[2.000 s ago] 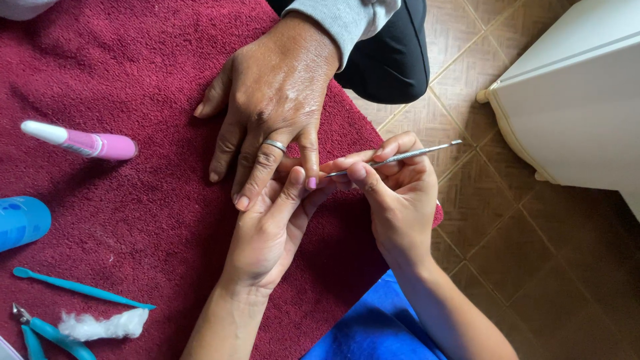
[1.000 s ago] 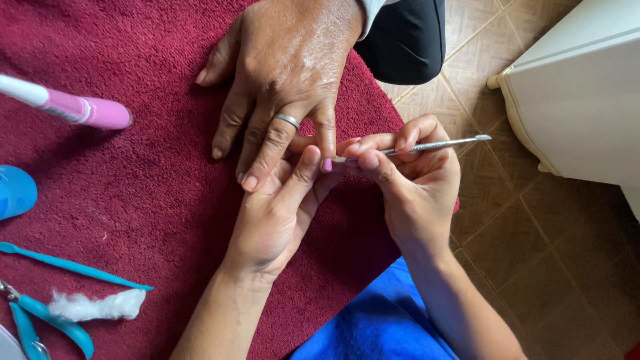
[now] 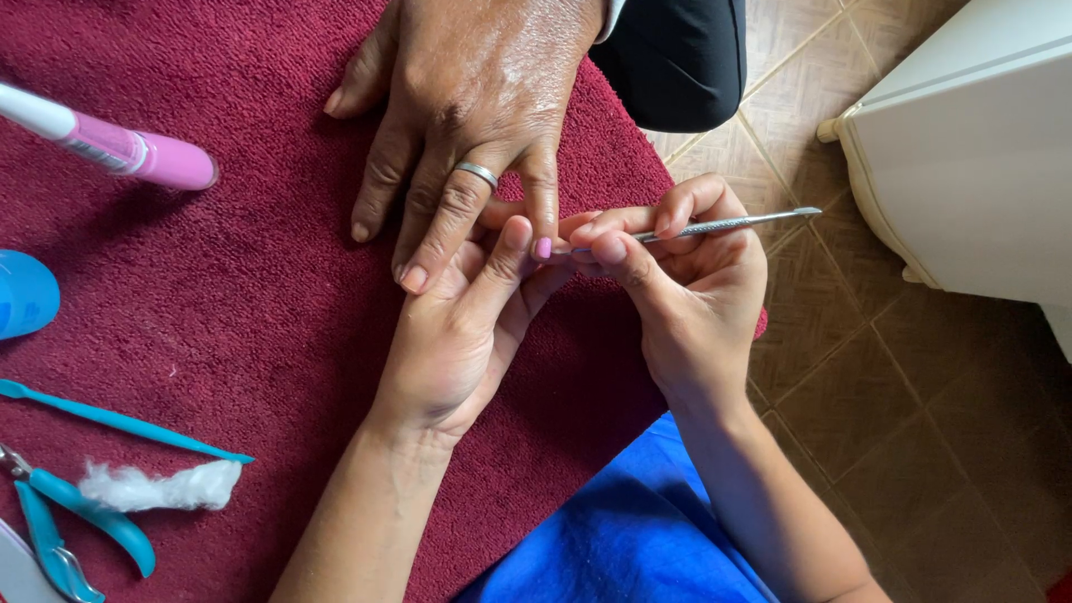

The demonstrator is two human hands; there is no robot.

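Another person's hand (image 3: 481,109), with a silver ring (image 3: 477,174) on one finger, rests palm down on a dark red towel (image 3: 276,335). Its little finger bears pink polish on the nail (image 3: 543,248). My left hand (image 3: 461,335) lies palm up beneath those fingertips and holds the little finger, thumb beside the nail. Between the thumb and fingers of my right hand (image 3: 695,276) is a metal cuticle pusher (image 3: 724,225); its near tip is at the side of the pink nail, and its flat far end points right.
At the left are a pink polish bottle with a white cap (image 3: 167,159), a blue container (image 3: 25,293), a turquoise stick tool (image 3: 126,420), cuticle nippers with turquoise handles (image 3: 92,507) and a cotton wad (image 3: 167,486). White furniture (image 3: 963,159) stands on the tiled floor at the right.
The metal tool lies at a slightly different angle than two seconds ago, its tip still by the pink nail. Both my hands keep their hold. The view has shifted somewhat.
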